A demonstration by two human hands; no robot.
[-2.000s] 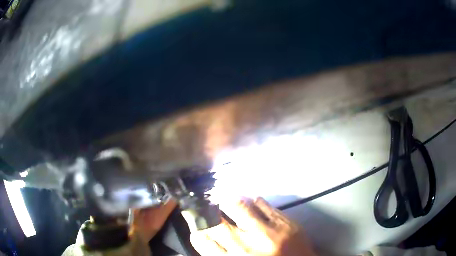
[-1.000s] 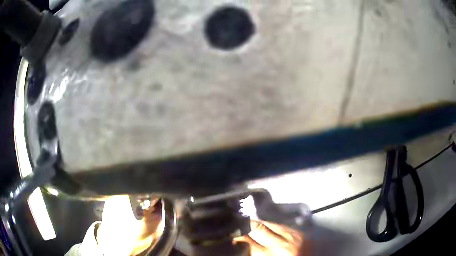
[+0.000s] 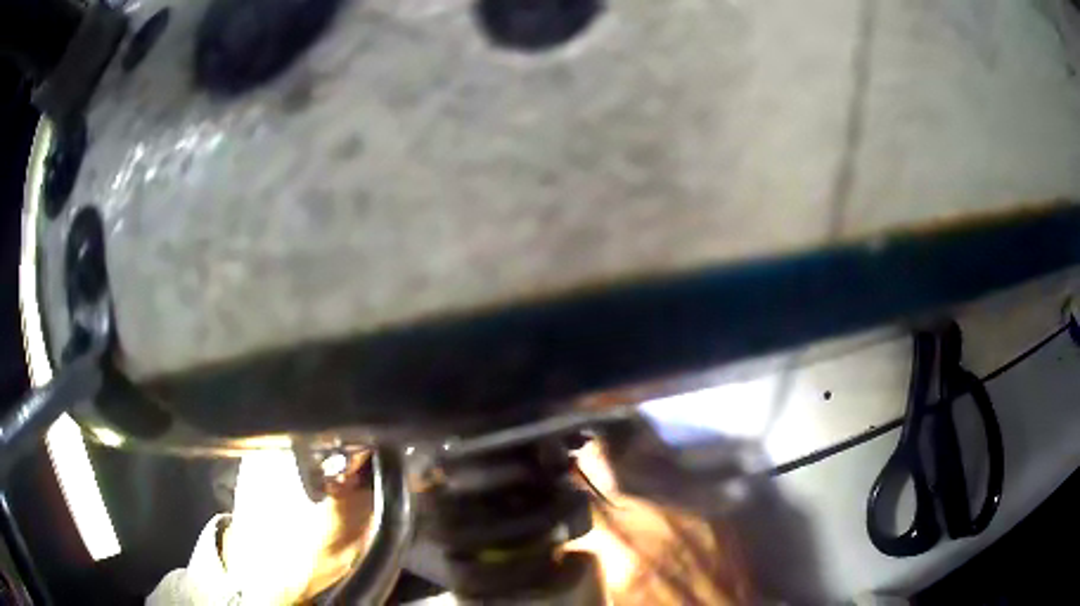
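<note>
The off-white machine head (image 3: 450,201) with its blue stripe fills most of the view and hides the needle area. My left hand (image 3: 290,533) is below the head at the bottom left, washed out by glare and partly behind a curved shiny bar (image 3: 385,521). My right hand (image 3: 669,550) is right of a dark ribbed cylinder (image 3: 503,521), blurred and cut off by the bottom edge. The fingertips of both hands are hidden or unclear, and no cloth can be made out.
Black-handled shears (image 3: 939,450) lie on the white machine bed (image 3: 817,521) at the right. A dark seam line crosses the bed, with a small dark hole above it. A bright tube lamp (image 3: 83,485) stands at the far left.
The view has shifted so the machine head covers more of the picture than two seconds ago. Since one second ago my right hand has shifted slightly and covers more of the glare.
</note>
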